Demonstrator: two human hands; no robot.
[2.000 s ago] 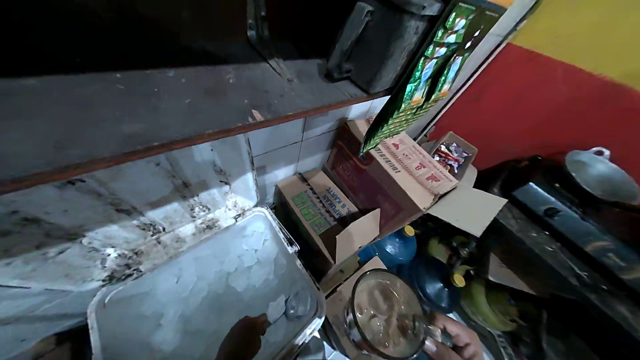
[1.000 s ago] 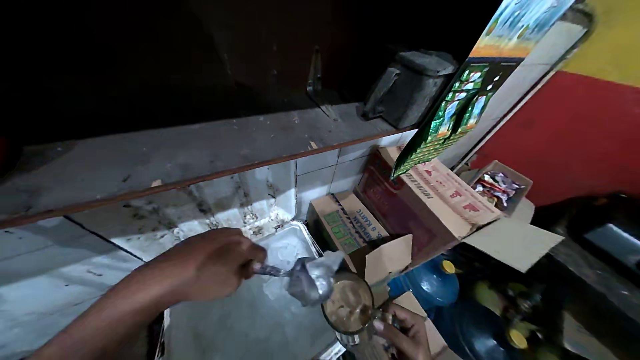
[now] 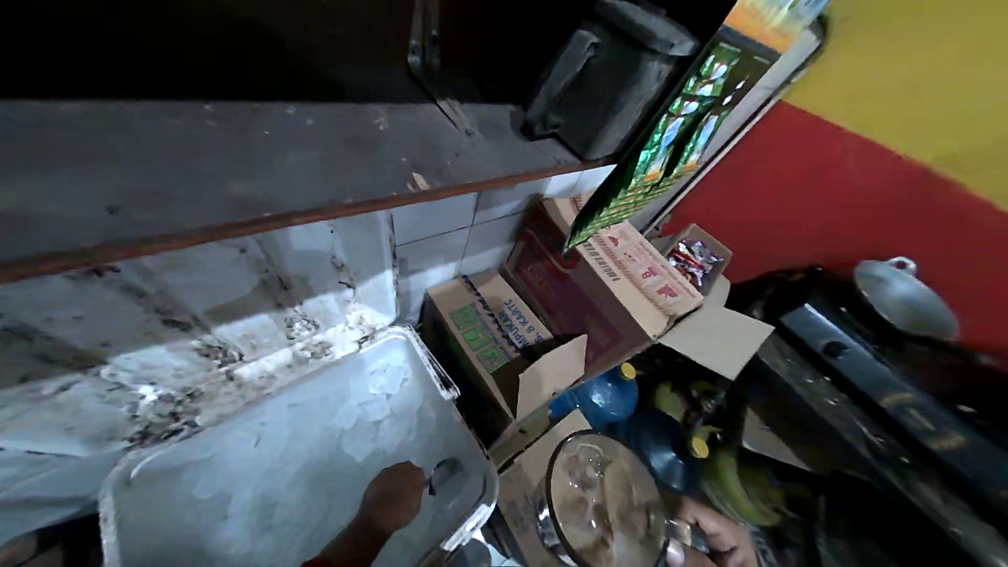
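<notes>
My left hand is closed around the handle of a metal scoop, low over the right part of a large white ice box that holds water and pieces of ice. The scoop's bowl is dark and partly blurred, so its contents cannot be told. At the bottom right, my right hand grips the handle of a clear glass mug. The mug holds a light brown drink with ice cubes in it and stands out over an open cardboard box.
Behind the ice box runs a dark shelf with a dirty pitcher. Cardboard boxes stand right of it, below hanging green sachets. Blue water jugs, green bananas and a stove with a pan lie further right.
One second ago my left hand held the scoop, with ice in it, beside the mug; it is now back down over the ice box. The mug stays in my right hand.
</notes>
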